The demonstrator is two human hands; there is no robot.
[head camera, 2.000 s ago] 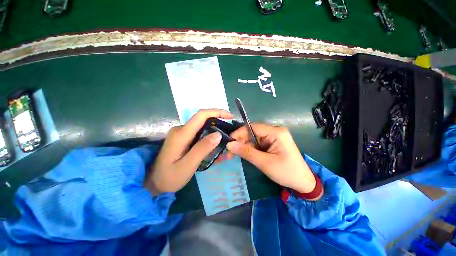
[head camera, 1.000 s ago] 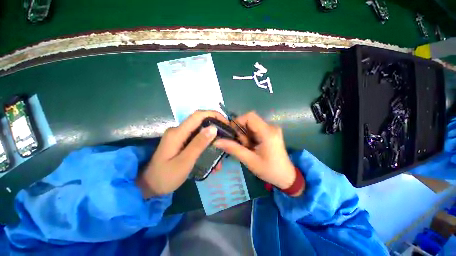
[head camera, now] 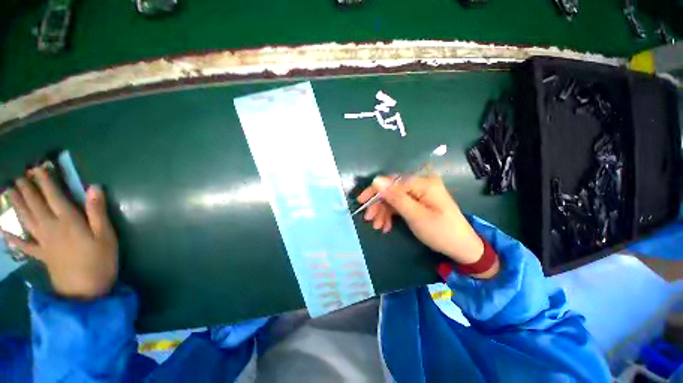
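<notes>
My left hand (head camera: pixel 66 236) is at the far left, palm down with fingers spread over phone assemblies (head camera: pixel 9 223); whether it grips one is hidden. My right hand (head camera: pixel 427 213) holds thin tweezers (head camera: pixel 378 198), their tip at the right edge of the long pale adhesive sheet (head camera: pixel 296 179). The sheet lies flat at the centre, with rows of small reddish pieces near its lower end. The blurred far end of the tweezers points up and right.
White strips (head camera: pixel 386 116) lie right of the sheet. A heap of black parts (head camera: pixel 494 153) sits beside the black divided tray (head camera: pixel 533 168), which holds more. Beyond the worn pale edge (head camera: pixel 225 63), phones lie on the green conveyor (head camera: pixel 262 22). Pale blue material (head camera: pixel 73 173) shows at left.
My hands have parted. The left has moved from the centre to the phones at far left, and the phone has left the centre. The right has opened away slightly rightward, tweezers now pointing at the sheet.
</notes>
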